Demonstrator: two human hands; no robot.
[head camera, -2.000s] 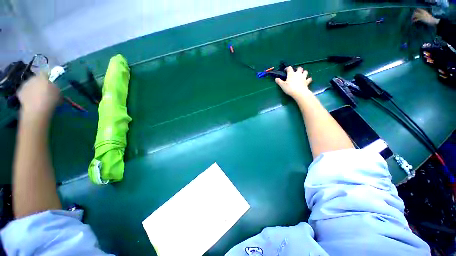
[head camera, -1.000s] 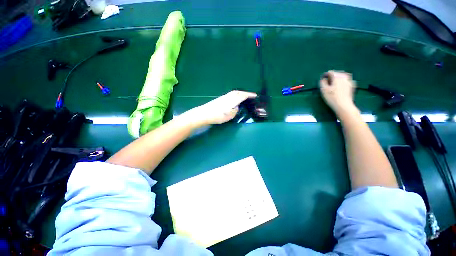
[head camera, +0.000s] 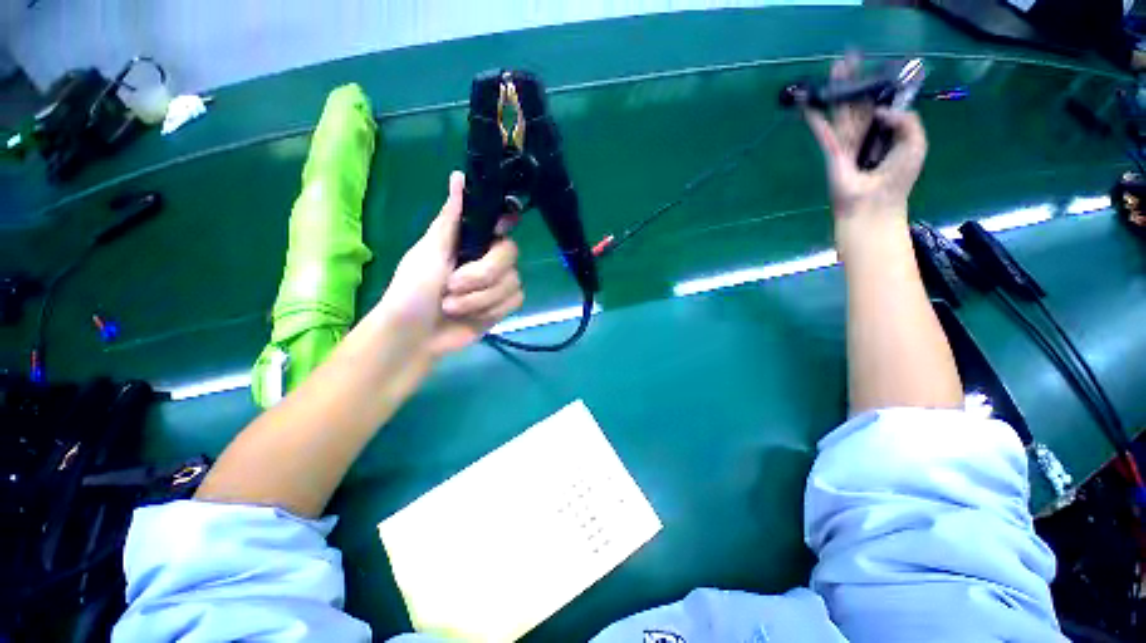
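Observation:
My left hand (head camera: 459, 283) is closed around one handle of a black battery clamp (head camera: 515, 157) and holds it upright, its nose up with copper-coloured jaws showing. A short black cable loops below the clamp. My right hand (head camera: 873, 163) is blurred and holds another black clamp (head camera: 890, 126), tilted, with fingers spread around it. A thin black cable (head camera: 704, 178) runs from near that clamp down left to a red sleeve (head camera: 602, 245) beside the left clamp, with a blue plug partly hidden there.
A green folded umbrella (head camera: 314, 239) lies left of my left hand. A white sheet with small marks (head camera: 515, 534) lies in front of me. A dark pile of clamp assemblies (head camera: 76, 502) is at lower left. Paired black-ended leads (head camera: 1002, 261) and a partly hidden phone (head camera: 965, 358) are at right.
My left hand has raised a clamp from the bench, nose up. My right hand has moved up and now holds a clamp above the bench. The view has shifted.

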